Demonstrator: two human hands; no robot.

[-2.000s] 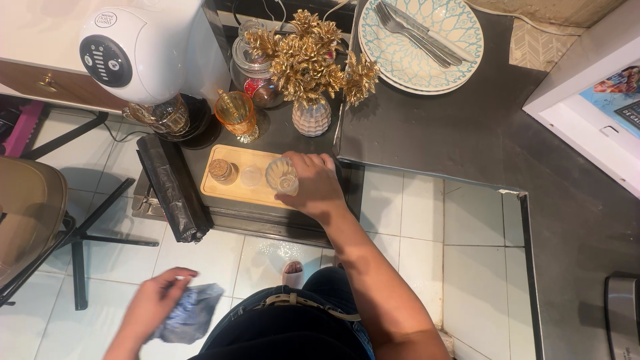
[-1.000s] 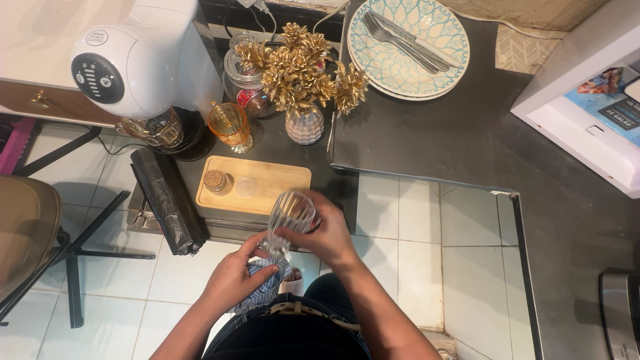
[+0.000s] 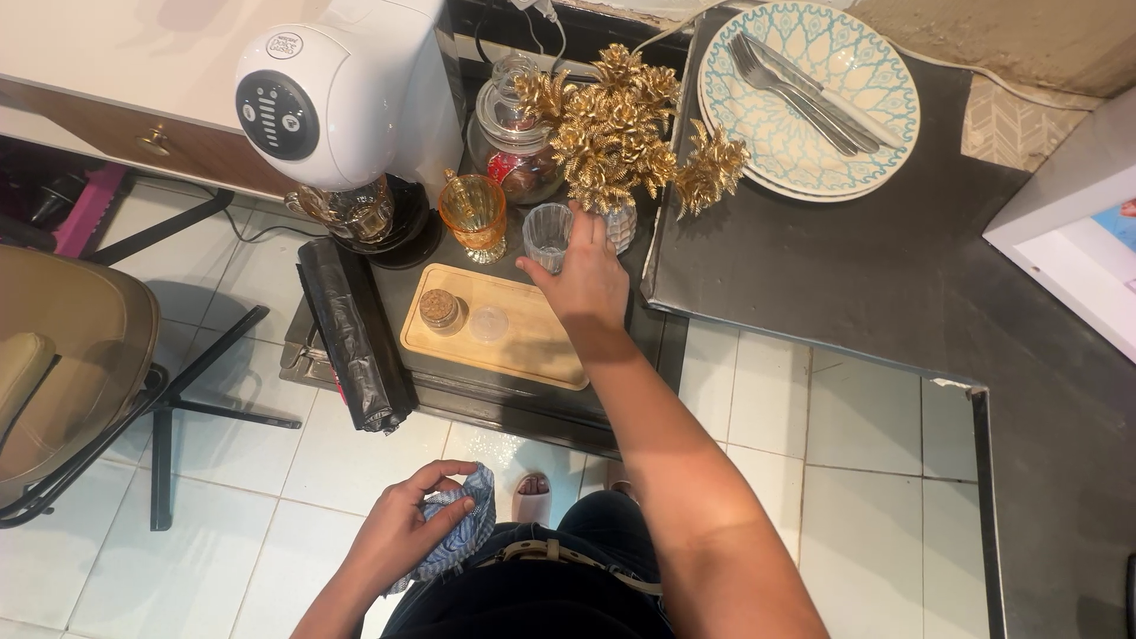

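Observation:
My right hand (image 3: 586, 277) has its thumb and fingers around a clear ribbed glass (image 3: 547, 236), beside an amber glass goblet (image 3: 473, 216) on the dark counter. Whether the glass rests on the counter I cannot tell. A blue-and-white checked cloth (image 3: 461, 524) is bunched in my left hand (image 3: 417, 524), low in front of my body. Between the hands lies a wooden tray (image 3: 532, 342), partly behind my right forearm. It bears a small cork-topped jar (image 3: 440, 311) and a round translucent disc (image 3: 488, 324).
Gold artificial flowers (image 3: 612, 133) in a vase and a lidded glass jar (image 3: 515, 151) stand behind the glass. A white coffee machine (image 3: 328, 106) is at left, near a black plastic roll (image 3: 355, 337). Patterned plates (image 3: 816, 177) with cutlery sit at right; a brown chair (image 3: 71, 355) stands lower left.
My right hand took the glass from above the tray to in front of my body, where both hands met, then up beside the amber goblet. My left hand has moved down and left with the cloth.

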